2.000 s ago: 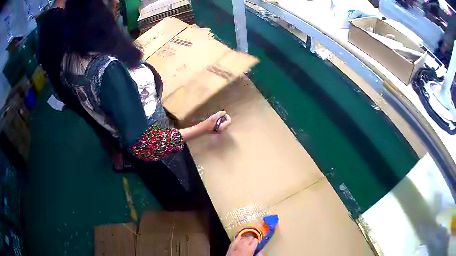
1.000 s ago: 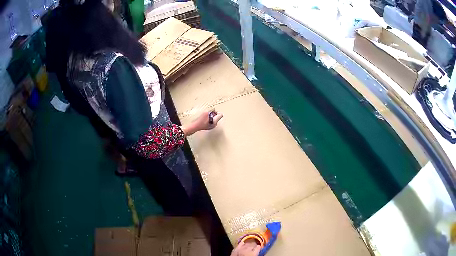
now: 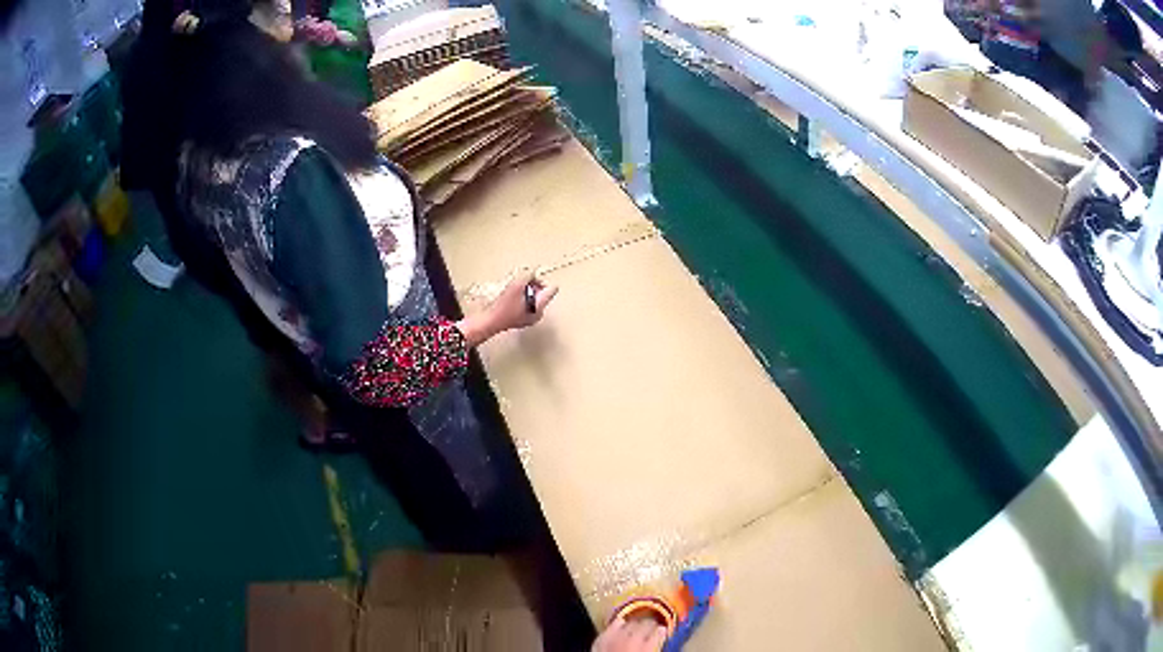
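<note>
A blue and orange tape dispenser (image 3: 693, 604) with a tape roll lies at the near end of the cardboard-covered bench (image 3: 650, 408), low in the view. One of my hands (image 3: 628, 634) is on its roll side, with fingers at the roll; the bottom edge cuts this hand off. It looks like my left hand, coming from the lower left. My right hand is not in view. Old shiny tape shows on the bench cover beside the dispenser.
A person stands at the bench's left side, a hand with a dark marker pen (image 3: 531, 298) over the bench. Flat cartons (image 3: 466, 121) are stacked at the far end. A white shelf with an open box (image 3: 995, 143) is at right; brown cartons (image 3: 446, 605) lie lower left.
The flat carton sheet that was raised over the bench is now down on the far stack. The person's pen hand has moved slightly left and up. My hand and the dispenser have barely moved.
</note>
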